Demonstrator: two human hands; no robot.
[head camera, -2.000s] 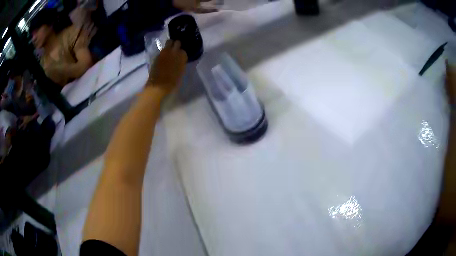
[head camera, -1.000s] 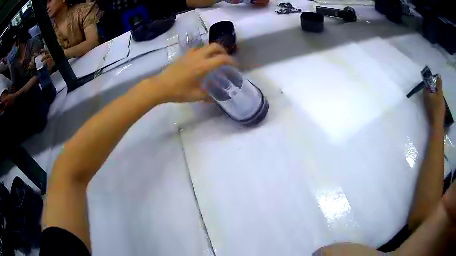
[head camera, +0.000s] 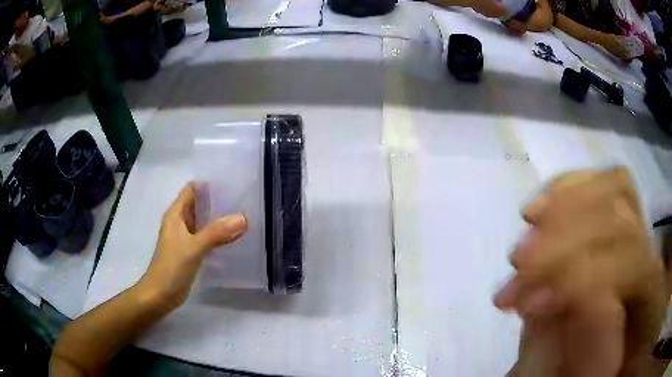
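Observation:
A closed unit (head camera: 283, 206) lies on its side on the white-covered table, its frosted clear upper part to the left and its black ribbed base to the right. My left hand (head camera: 193, 239) holds the clear part at its left end, with the thumb on the near face and the fingers partly hidden behind it. My right hand (head camera: 582, 250) is raised at the right, blurred, with its fingers curled. I see nothing in it, but its palm side is hidden.
Several black cups (head camera: 74, 158) stand at the left edge beside a green post (head camera: 110, 110). A black cup (head camera: 465, 57) stands at the far side, with another (head camera: 574, 84) and small dark parts (head camera: 546, 52) farther right. Other people's hands and arms show along the far edge.
The view has turned left. The unit now lies sideways, gripped by my left hand at its clear end. My right hand has come up into view at the right.

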